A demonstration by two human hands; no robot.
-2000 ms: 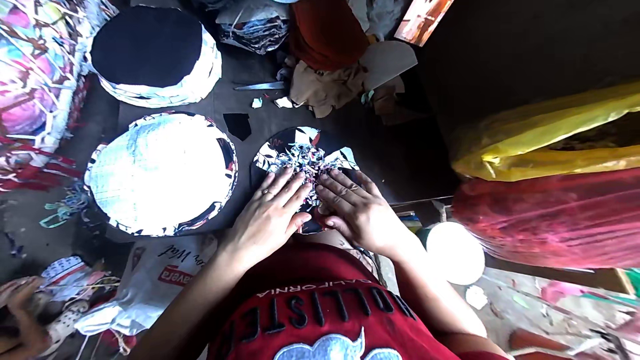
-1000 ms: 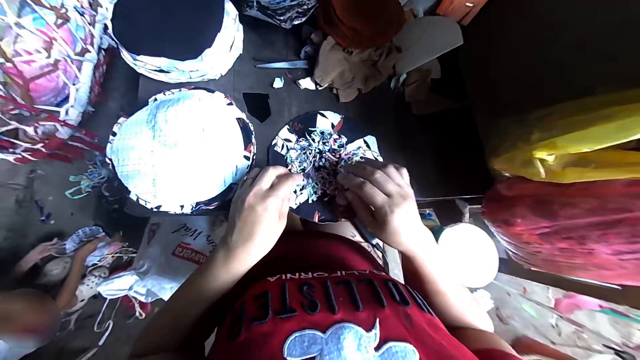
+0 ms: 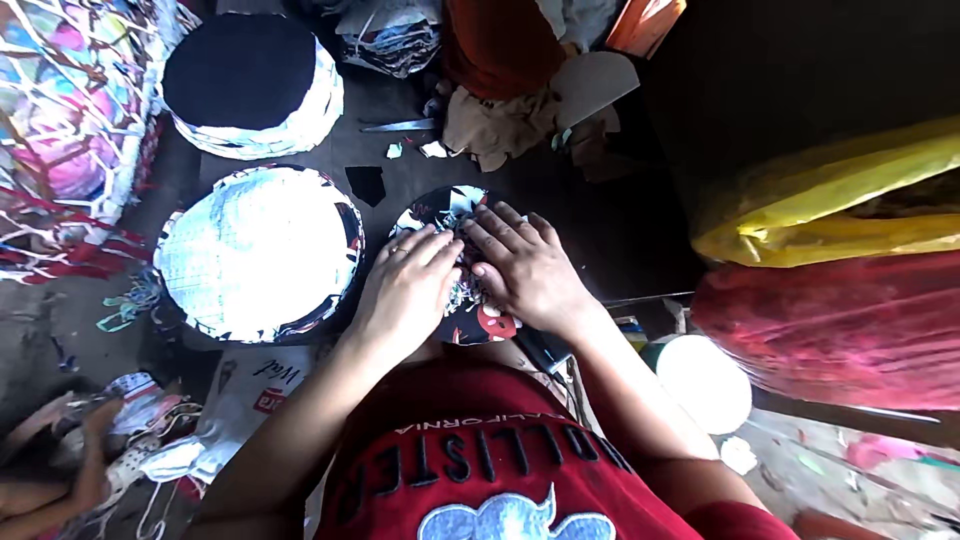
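Observation:
A round piece of black, white and red printed fabric (image 3: 457,330) lies at the table's near edge, with a heap of shredded scraps (image 3: 461,289) on its middle. My left hand (image 3: 420,281) rests flat on the left part of the heap, fingers slightly apart. From the right, my right hand (image 3: 517,259) lies over the scraps with its fingers spread and thumb toward the middle. The hands cover much of the heap. Beside them on the left is a larger round fabric piece with a white top (image 3: 259,251). Behind that sits a stack of rounds topped with black (image 3: 240,71).
Scissors (image 3: 397,126), a black fabric scrap (image 3: 366,184) and brown cloth (image 3: 491,127) lie beyond my hands. A netted bundle (image 3: 67,112) stands at left. Yellow (image 3: 817,225) and red plastic bags (image 3: 832,330) are at right. Another person's arm (image 3: 90,457) shows at lower left.
My hands, with fingers bent at the edges of the scraps a second ago, now lie flatter over the heap and cover more of it.

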